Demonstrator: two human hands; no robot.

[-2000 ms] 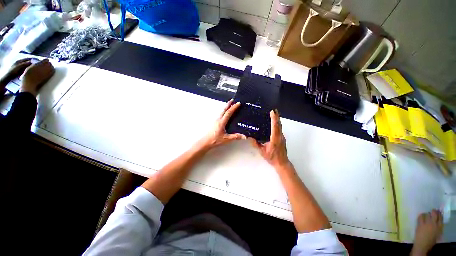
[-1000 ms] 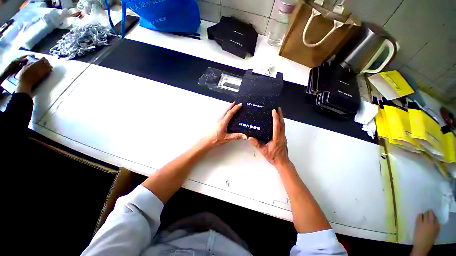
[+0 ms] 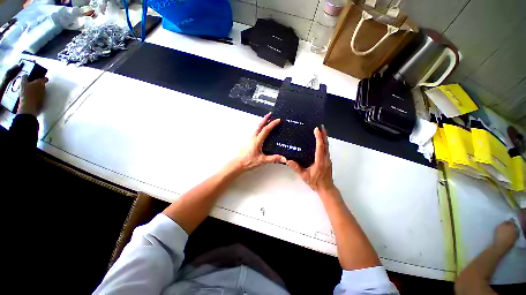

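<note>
A black card cover (image 3: 297, 124) with small white lettering is held between my two hands at the centre of the bench. Its notched far end reaches over the black band. My left hand (image 3: 259, 144) holds its near left edge and my right hand (image 3: 315, 161) its near right edge, with both thumbs at the near edge. Whether a tray lies under the cover is hidden. A clear plastic bag (image 3: 254, 92) with a white strip lies on the black band to the left of the cover's far end.
A stack of black covers (image 3: 387, 106) stands by the steel kettle (image 3: 424, 60). More covers (image 3: 271, 41) lie near the blue bag (image 3: 193, 18). Yellow cartons (image 3: 476, 147) lie right. A brown tote (image 3: 366, 43) stands behind. Neighbours' hands show at far left (image 3: 32, 95) and lower right (image 3: 504, 236).
My hands have hardly moved; the cover's far flap has shifted slightly. The left neighbour's black tray with a white item now shows. The right neighbour's hand has moved up and right.
</note>
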